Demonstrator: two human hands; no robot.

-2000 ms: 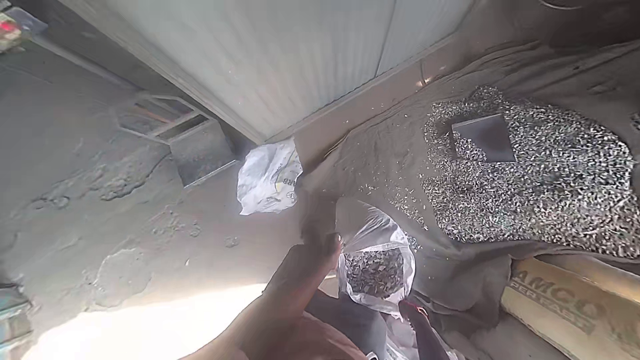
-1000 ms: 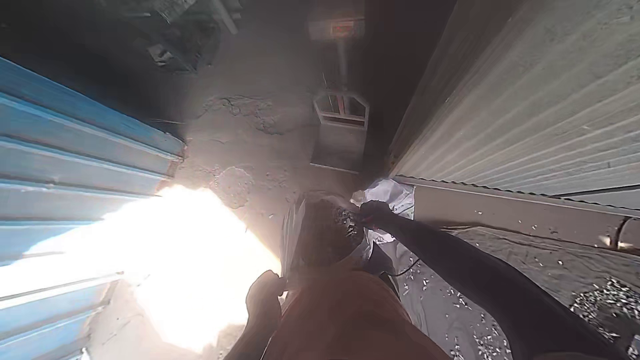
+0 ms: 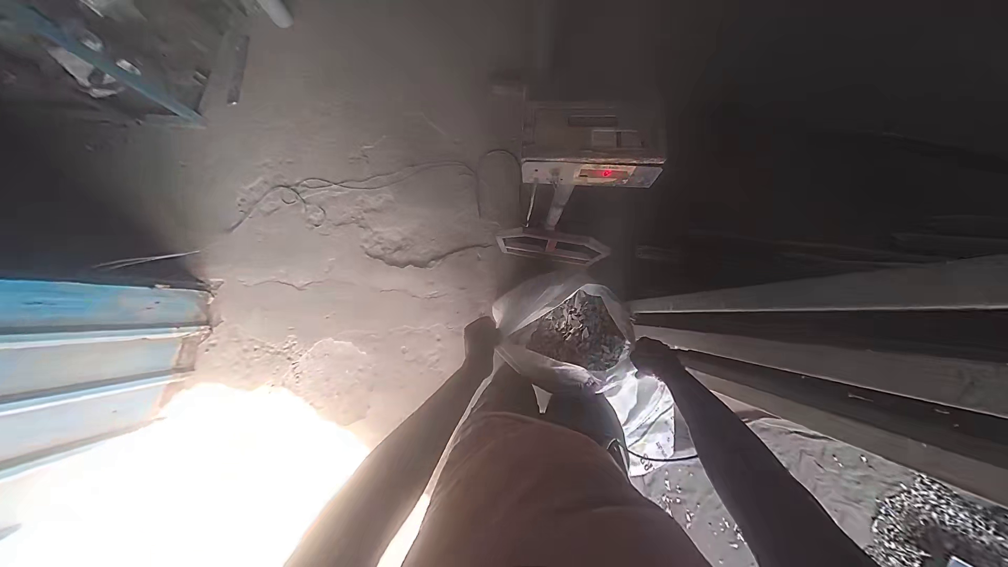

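A translucent plastic bag (image 3: 543, 368) hangs open-mouthed in front of my body. Dark, flaky pieces (image 3: 581, 331) fill it, seen through its mouth. My left hand (image 3: 480, 340) is closed on the bag's left rim. My right hand (image 3: 655, 356) grips the rim on the opposite side. Just beyond the bag stands a platform scale (image 3: 553, 247), with a post and a display box (image 3: 592, 173) showing a lit red readout. The platform is mostly hidden by glare and shadow.
A white printed sack (image 3: 647, 421) lies below my right hand. At the lower right, a cloth (image 3: 835, 465) bears a heap of small light pieces (image 3: 937, 516). Corrugated blue sheeting (image 3: 94, 315) stands at left, metal panels (image 3: 850, 354) at right. A thin cable (image 3: 378, 179) crosses the cracked floor.
The view has swung from the spread heap toward the scale. The filled bag, low near the cloth in the first frame, is now held up before the scale between both hands.
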